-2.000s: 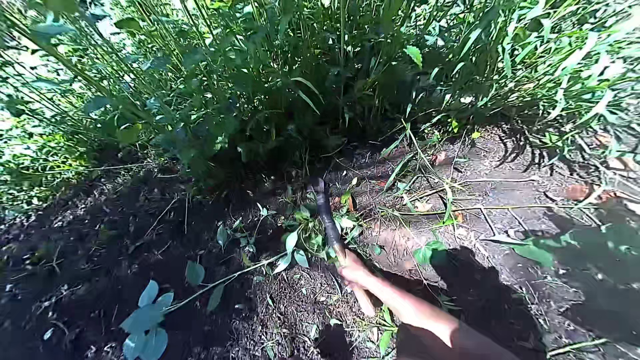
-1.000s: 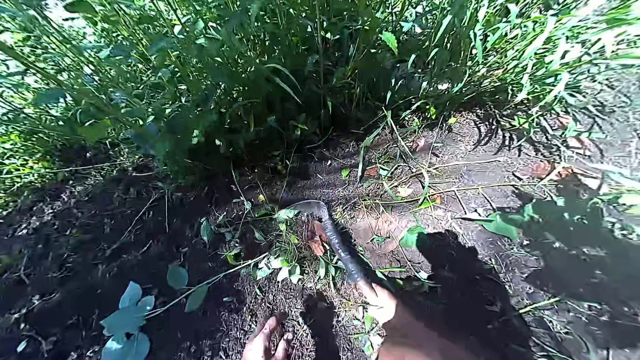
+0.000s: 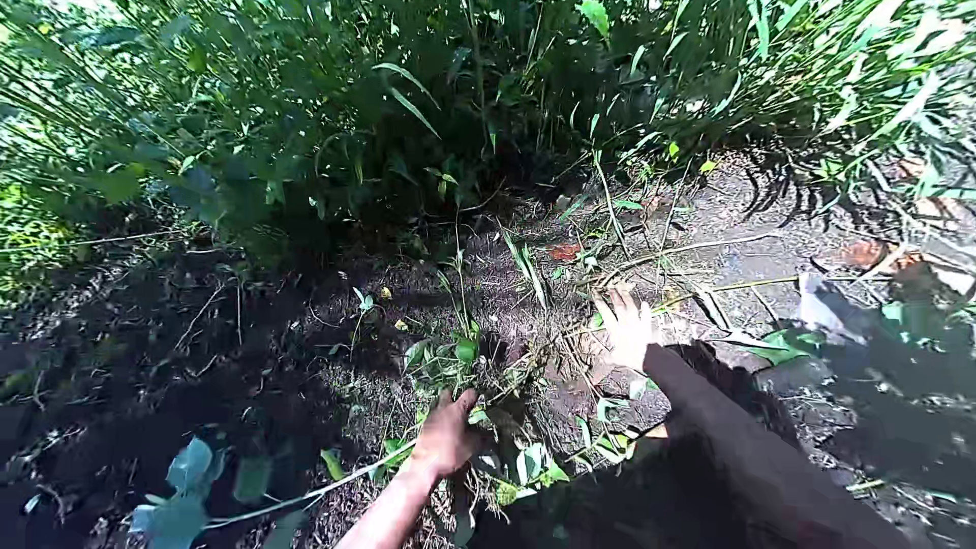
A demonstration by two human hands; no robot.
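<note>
My left hand (image 3: 446, 435) reaches down at the lower middle, its fingertips at a small clump of uprooted green weeds (image 3: 454, 362) on the soil; whether it grips them is hidden. To the right, my right hand (image 3: 627, 328) lies in bright sun, fingers spread and pointing away, over loose stems and dry grass (image 3: 568, 351). It holds nothing that I can see. The sickle seen earlier is not visible now.
Dense tall green weeds (image 3: 427, 99) stand across the far side. A long cut stem with broad leaves (image 3: 305, 496) lies at the lower left. Brown dry leaves (image 3: 564, 252) and thin twigs (image 3: 709, 245) lie on the soil.
The sickle is no longer in my right hand, which is now spread over the ground. My left hand, absent at first, has come in from below and moved up to the weeds.
</note>
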